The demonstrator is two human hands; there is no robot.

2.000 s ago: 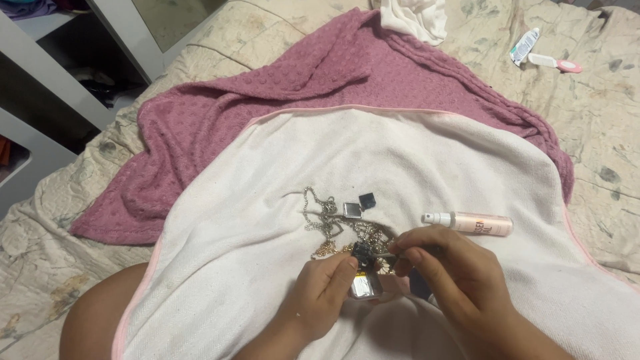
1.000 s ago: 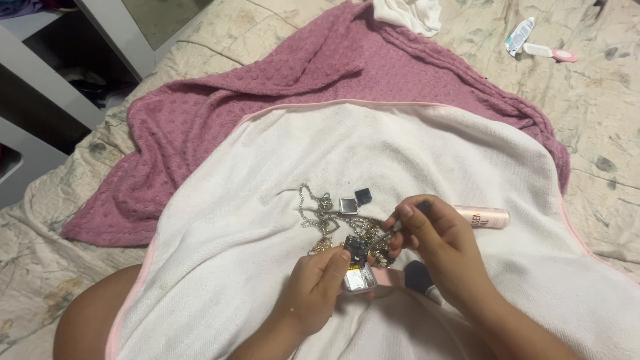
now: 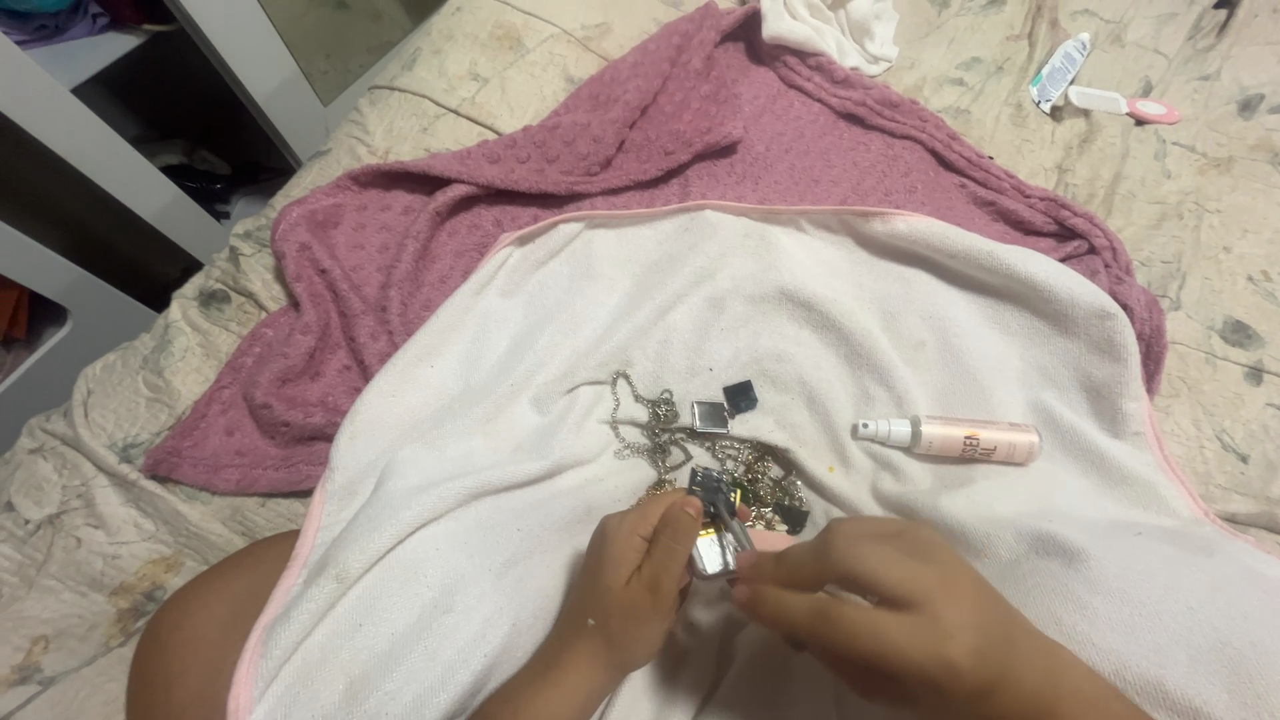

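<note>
My left hand [image 3: 640, 575] grips a small clear case [image 3: 718, 553] with silvery and black pieces in it, the thumb on its left side. My right hand [image 3: 860, 600] has its thumb and forefinger at the lower right of the case; whether it pinches the case or a thin tool is unclear. Just beyond them, metal chains [image 3: 755, 475] lie tangled on a white towel with pink edging [image 3: 480, 400], a small dark piece [image 3: 791, 517] among them. Another chain [image 3: 617, 410] extends to the left. A square silvery piece [image 3: 711, 415] lies beside a dark square piece [image 3: 740, 396].
A pink spray bottle with a white cap [image 3: 975, 440] lies on the towel at right. A mauve blanket [image 3: 400, 230] is behind the towel. Farther off are a tube [image 3: 1060, 72], a pink and white handled item [image 3: 1125, 104] and white cloth [image 3: 840, 30]. Shelving stands at left.
My right hand has moved from above the chains down to the lower right of the case. A dark piece held in its fingers one second ago is no longer seen there.
</note>
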